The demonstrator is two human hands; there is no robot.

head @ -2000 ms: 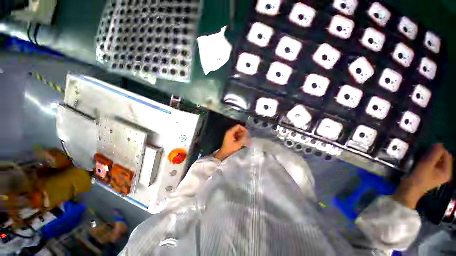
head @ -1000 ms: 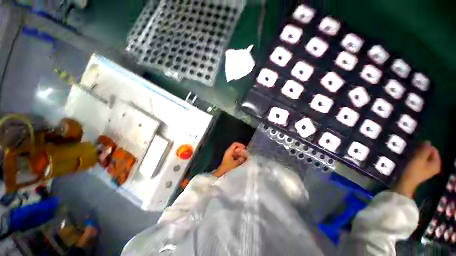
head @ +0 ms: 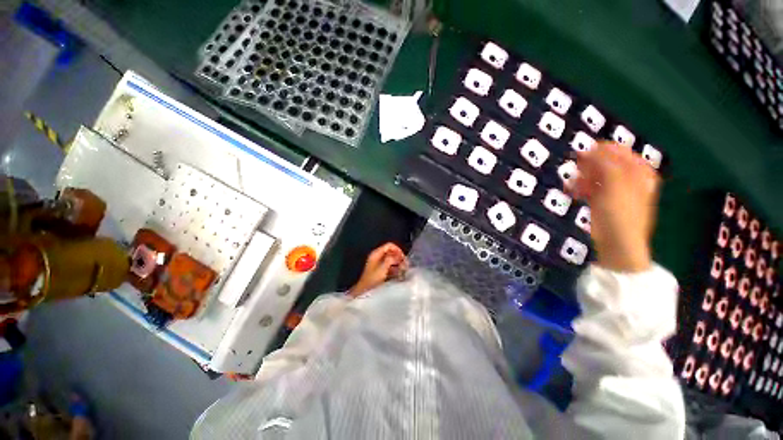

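Note:
A black parts tray (head: 418, 182) lies ahead on the bench with rows of white square housings (head: 463, 198), each with a dark round centre. My right hand (head: 620, 202) is over the tray's right part, fingers bent down among the housings and hiding some; whether it holds one cannot be told. My left hand (head: 379, 268) is curled near my lap, left of the clear insert blister tray (head: 455, 254); its fingertips are close together and anything between them is too small to tell. The blister tray lies partly under the black tray's near edge.
At left is the white bench machine (head: 282, 199) with orange-brown fixture blocks (head: 184, 285) and a red-orange stop button (head: 301, 259). Stacked blister trays (head: 296, 120) and a white scrap (head: 400, 117) lie beyond. A tray of pink-edged parts (head: 694, 339) is at right.
My right hand has moved from beside the tray's near right corner to over its housings. My left hand stays curled near my lap. The view has shifted, showing more of the right side.

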